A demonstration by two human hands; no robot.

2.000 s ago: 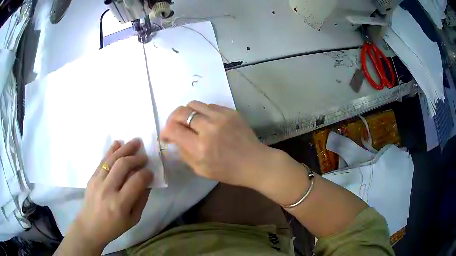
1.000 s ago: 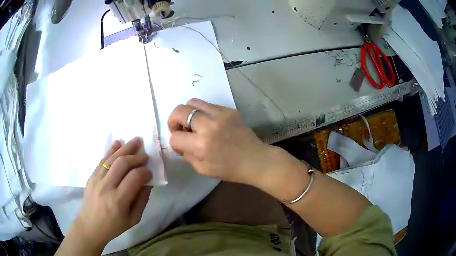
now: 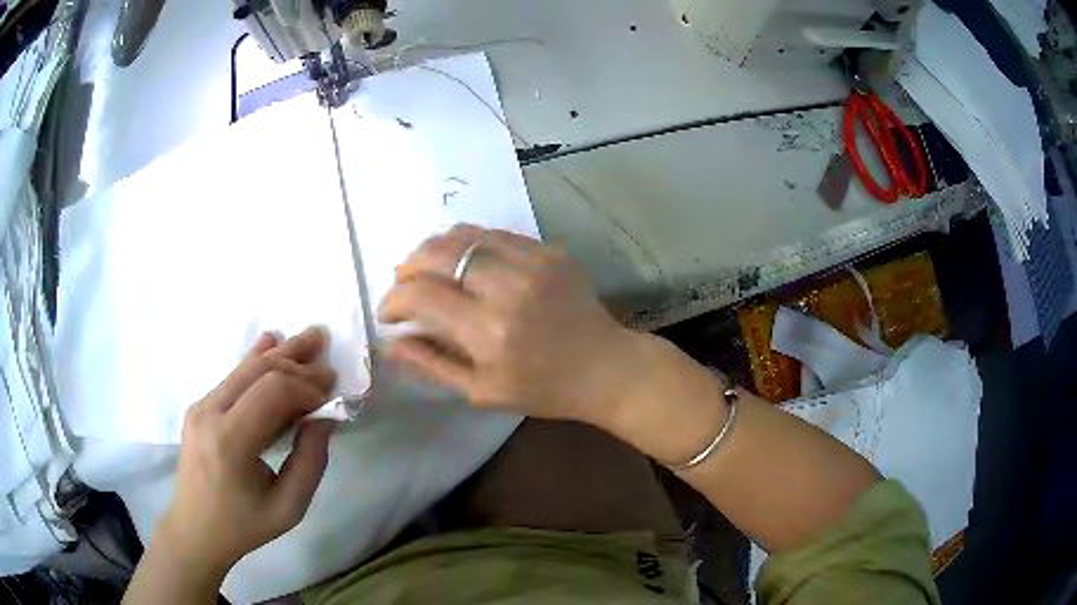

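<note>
A white garment panel (image 3: pixel 213 260) lies on the machine bed. A dark seam (image 3: pixel 352 225) runs down it from the presser foot (image 3: pixel 335 89). My left hand (image 3: pixel 254 437) holds the panel's near edge left of the seam, thumb below and fingers on top, with the corner turned up. My right hand (image 3: pixel 502 319) is right of the seam over the panel, fingers bent, slightly blurred; a bit of white cloth shows at its fingertips. Whether it grips the cloth is unclear. Thread snippets (image 3: pixel 454 189) lie on the panel.
Red-handled scissors (image 3: pixel 883 148) lie on the table at right. Layered white pieces (image 3: pixel 974 106) are at the upper right, and more white cloth (image 3: pixel 903 414) is at the lower right. Stacked white cloth (image 3: pixel 21 296) lines the far left. A loose thread crosses the machine bed.
The panel's near corner, flat before, is now turned up at my left hand, whose thumb has moved under the edge. My right hand's fingers have shifted slightly. The whole view has shifted a little.
</note>
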